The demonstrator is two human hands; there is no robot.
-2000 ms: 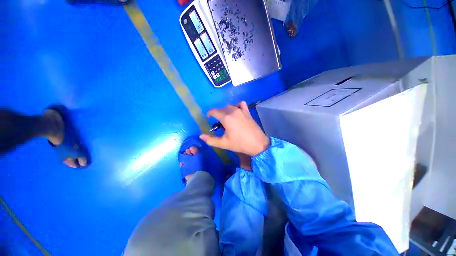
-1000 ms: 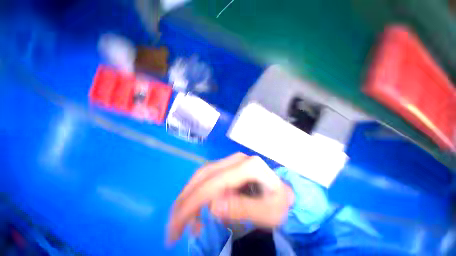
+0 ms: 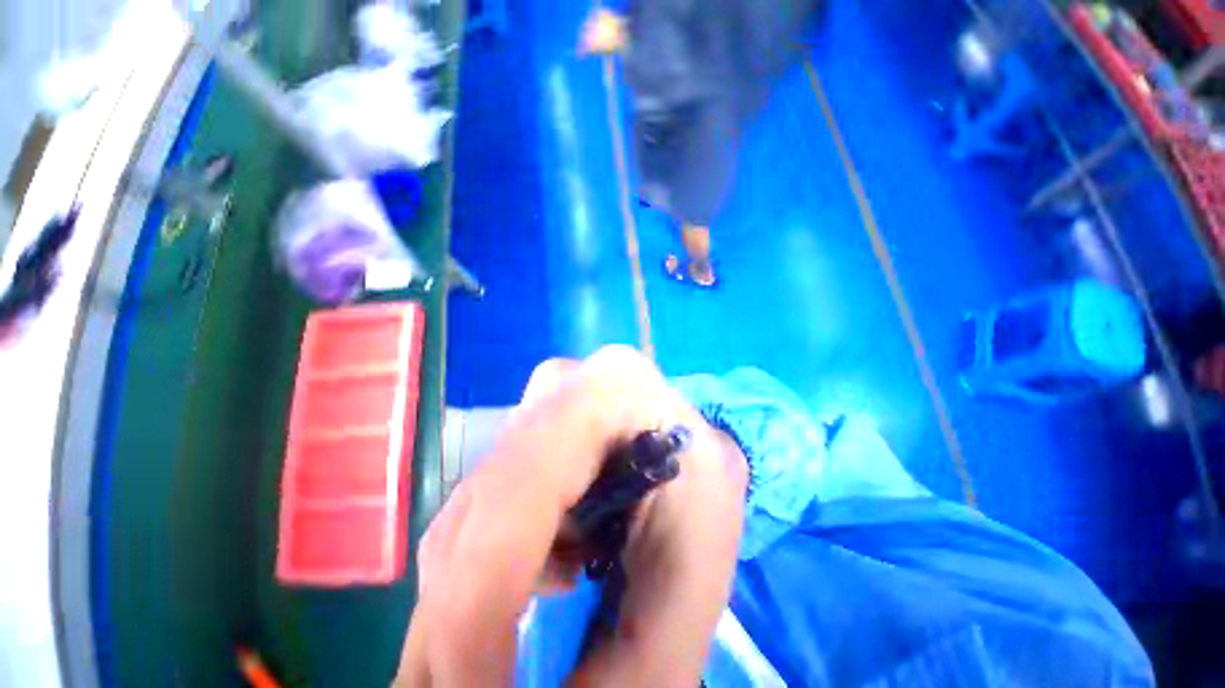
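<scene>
My right hand [image 3: 605, 403] is large and blurred at the lower middle, its blue sleeve coming in from the right. Its fingers curl down and left around a dark pen [image 3: 625, 491], whose shiny end shows near the thumb side. My left hand cannot be made out separately; skin and a bit of light blue at the bottom edge are too blurred and overlapped to tell apart.
A red divided tray [image 3: 352, 444] lies on the green shelf [image 3: 175, 470] at left, with purple-white bags [image 3: 329, 249] and a blue bin [image 3: 400, 195] behind. A person [image 3: 699, 108] stands ahead. A blue stool [image 3: 1055, 339] is at right.
The view has swung from the floor scale and white carton to the green shelf and aisle. My right hand is now closer to the camera, still around the dark pen.
</scene>
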